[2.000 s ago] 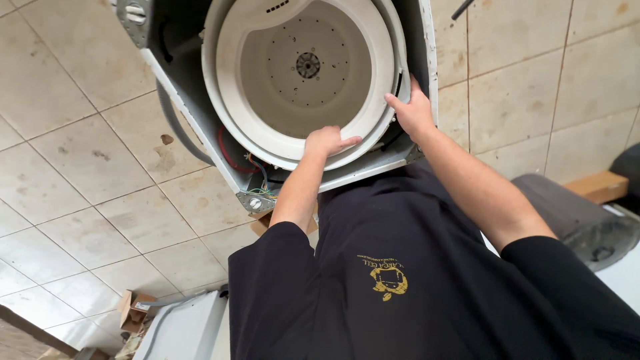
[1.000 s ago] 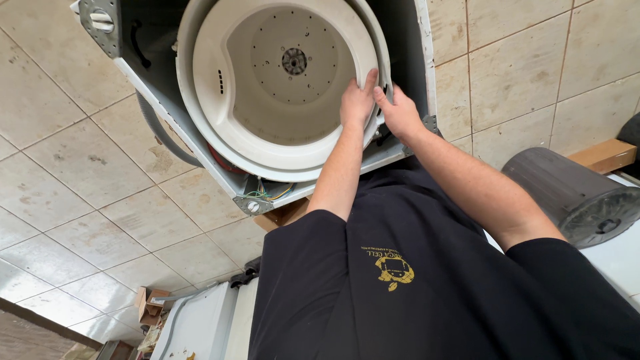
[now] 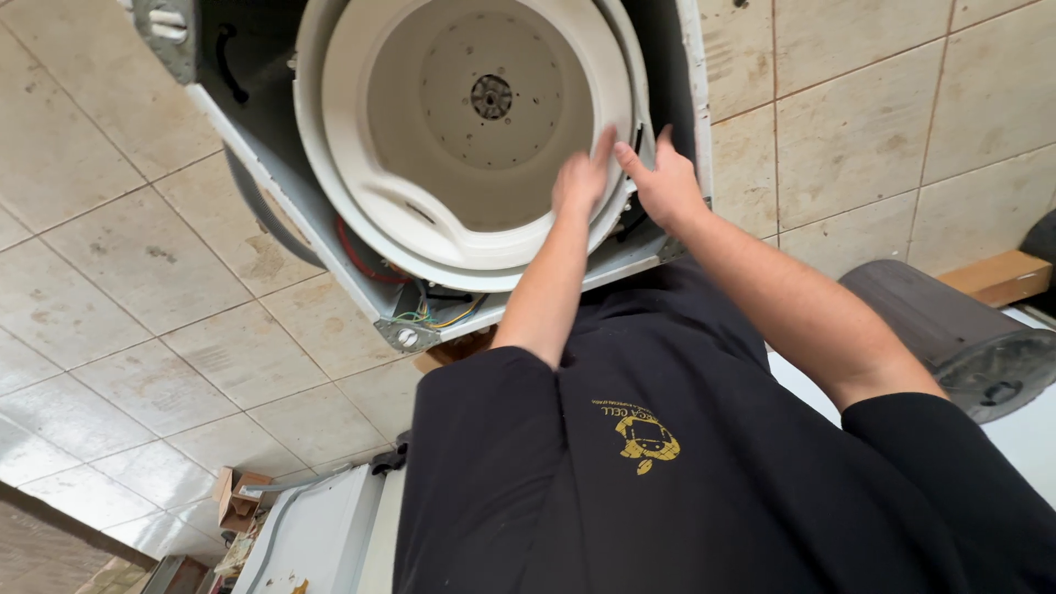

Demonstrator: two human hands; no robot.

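Observation:
A washing machine's white plastic tub (image 3: pixel 309 157) sits inside an open metal cabinet (image 3: pixel 272 194). The inner basket's white balance ring (image 3: pixel 351 124) has a wide notch with a slot at its lower left, and a hub (image 3: pixel 492 97) shows at the basket's bottom. My left hand (image 3: pixel 580 180), slightly blurred, lies at the ring's lower right, its index finger extended along it. Just to its right, my right hand (image 3: pixel 667 183) is at the tub's rim, thumb and index finger spread on either side; how firmly it touches is unclear. Neither hand visibly holds a loose part.
Colored wires (image 3: pixel 437 318) and a red hose (image 3: pixel 359 256) lie at the cabinet's lower corner. A gray corrugated hose (image 3: pixel 268 206) curves outside it. A dark cylindrical container (image 3: pixel 940 330) lies at right by a cardboard box (image 3: pixel 1002 276). A white panel (image 3: pixel 318 528) is at lower left.
The balance ring has turned counterclockwise: its notch has moved from the top, past the left side, to the lower left. My left hand has moved from the ring's bottom to its right side.

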